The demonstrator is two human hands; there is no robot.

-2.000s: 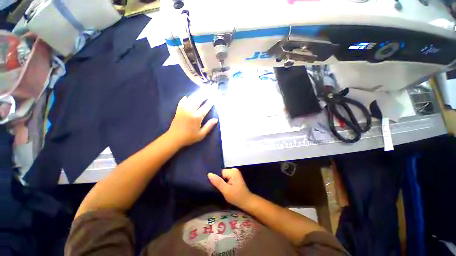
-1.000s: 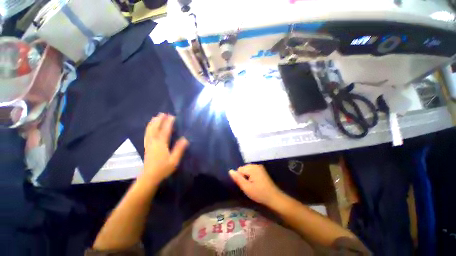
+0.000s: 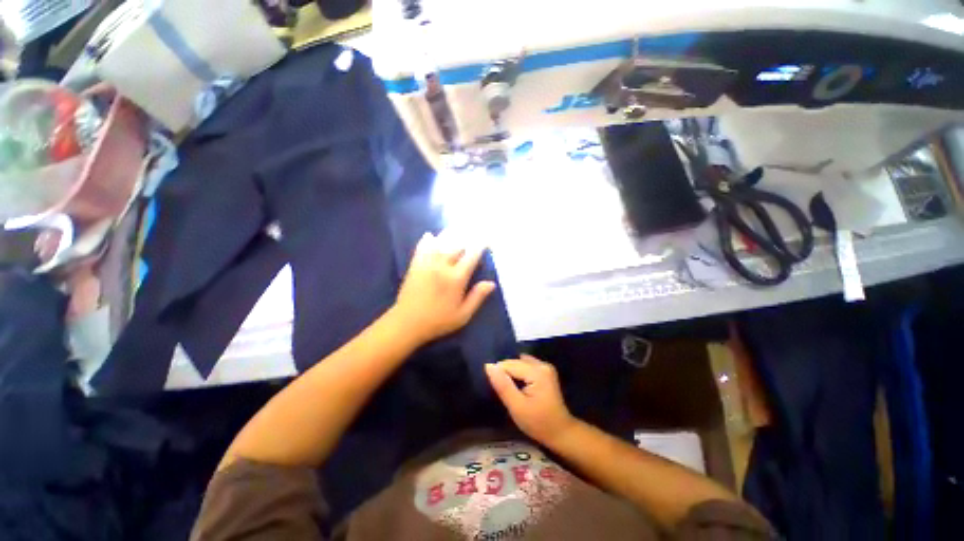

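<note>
Dark navy cloth panels (image 3: 328,201) spread left of the needle and hang over the table's front edge. My left hand (image 3: 442,287) lies flat on the cloth just in front of the needle area, thumb apart from the fingers. My right hand (image 3: 529,389) is at the table's front edge with the cloth's right edge pinched between thumb and curled fingers. The white sewing machine (image 3: 571,79) stands above. Its presser foot area (image 3: 470,159) is in strong glare, so the needle's contact with the cloth is hidden.
A black flat rectangle (image 3: 652,180) and black-handled scissors (image 3: 766,232) lie right of the needle, near a white tag (image 3: 849,266). A pink basket (image 3: 106,169) with a plastic bag and a white box (image 3: 174,53) stand at the upper left. Navy cloth hangs at lower right (image 3: 814,391).
My left hand has moved right and up from the cloth's middle to near the needle. The panels at left have shifted and opened into separate legs. My right hand stays at the front edge.
</note>
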